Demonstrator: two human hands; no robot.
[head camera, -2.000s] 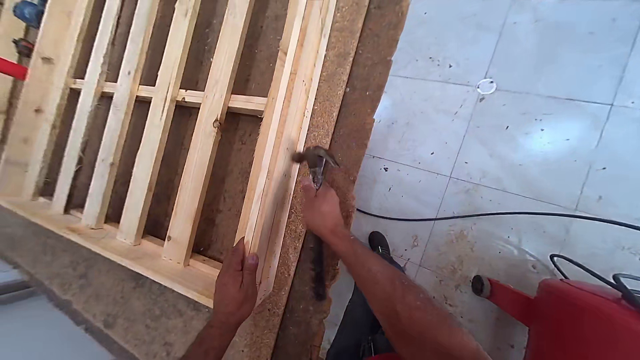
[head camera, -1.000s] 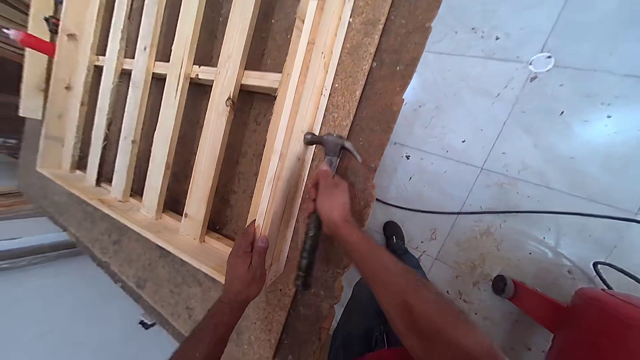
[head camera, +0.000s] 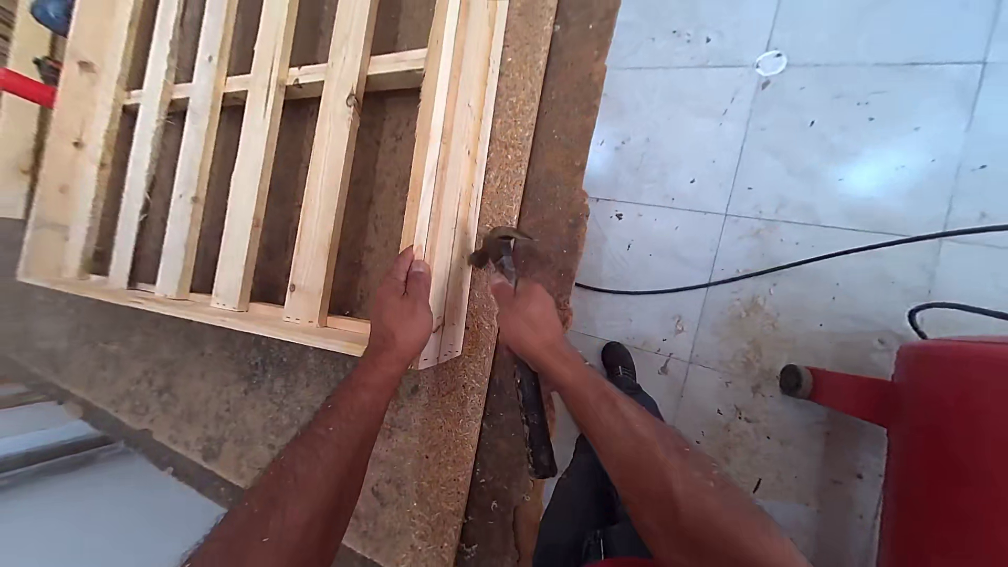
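Note:
My right hand (head camera: 531, 319) grips a claw hammer (head camera: 504, 246) close below its head; the black handle runs down past my wrist. The hammer's head is beside the outer edge of a slatted wooden frame (head camera: 327, 157). My left hand (head camera: 402, 303) holds the inner edge of the frame's right side board (head camera: 461, 181), near the corner, with thumb and fingers around the upright wooden strip there. Whether a nail stands under the hammer cannot be seen.
The frame lies on a worn chipboard bench top (head camera: 425, 465). A black cable (head camera: 827, 253) crosses the tiled floor. At the lower right stands a red object (head camera: 945, 449) with a protruding leg. A red tool part (head camera: 27, 87) shows at the far left.
The hammer has moved from over the side board to beside its outer edge. My left hand remains at the corner.

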